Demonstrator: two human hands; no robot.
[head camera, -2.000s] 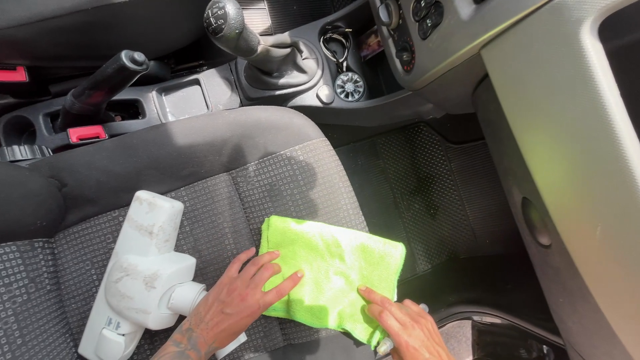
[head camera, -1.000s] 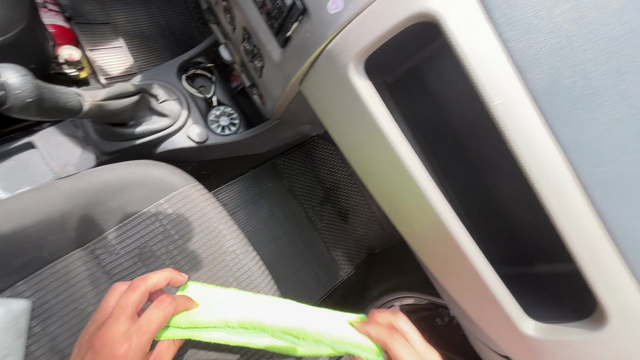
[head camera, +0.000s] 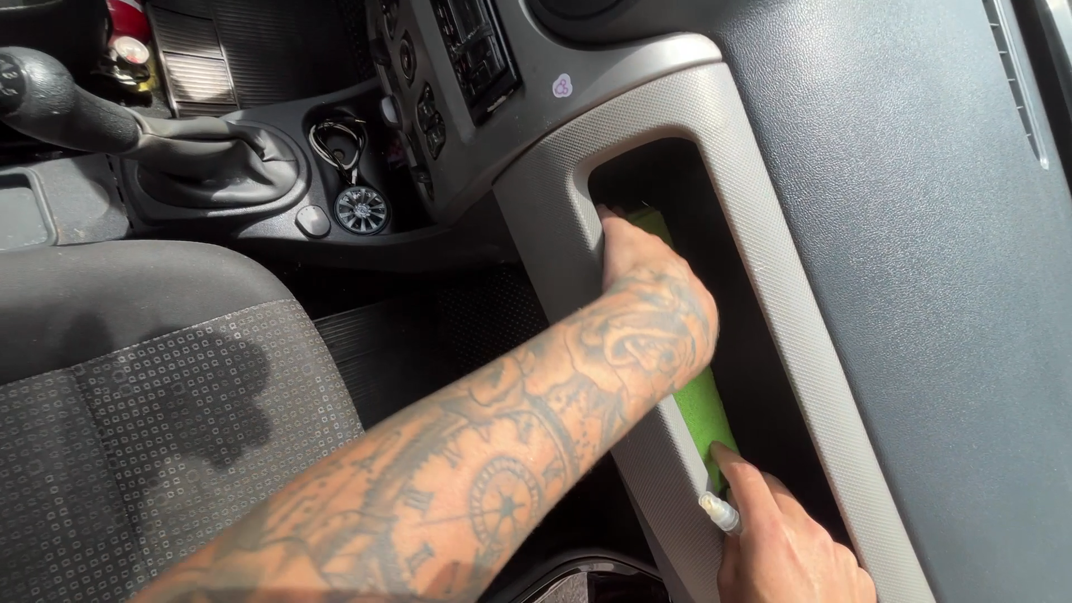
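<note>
A folded green cloth (head camera: 702, 410) lies lengthwise inside the dark recess of the grey dashboard tray (head camera: 779, 335). My left hand (head camera: 641, 251) reaches into the far end of the recess and touches the cloth there; its fingers are mostly hidden, so its grip is unclear. At the near end, my right hand (head camera: 779, 536) has a finger on the cloth. A small pale, translucent nozzle or tube end (head camera: 720, 512) sticks out from under that hand. My tattooed left forearm crosses over the tray's near side.
A patterned fabric seat (head camera: 209, 419) is at the left. Beyond it are the gear lever (head camera: 67, 100), its gaiter and a console cup holder with a round metallic item (head camera: 362, 209). The car radio (head camera: 477, 50) sits above. Rubber mats cover the footwell.
Both hands have moved from over the seat's edge into the dashboard recess, bringing the green cloth along. The view has shifted toward the dashboard.
</note>
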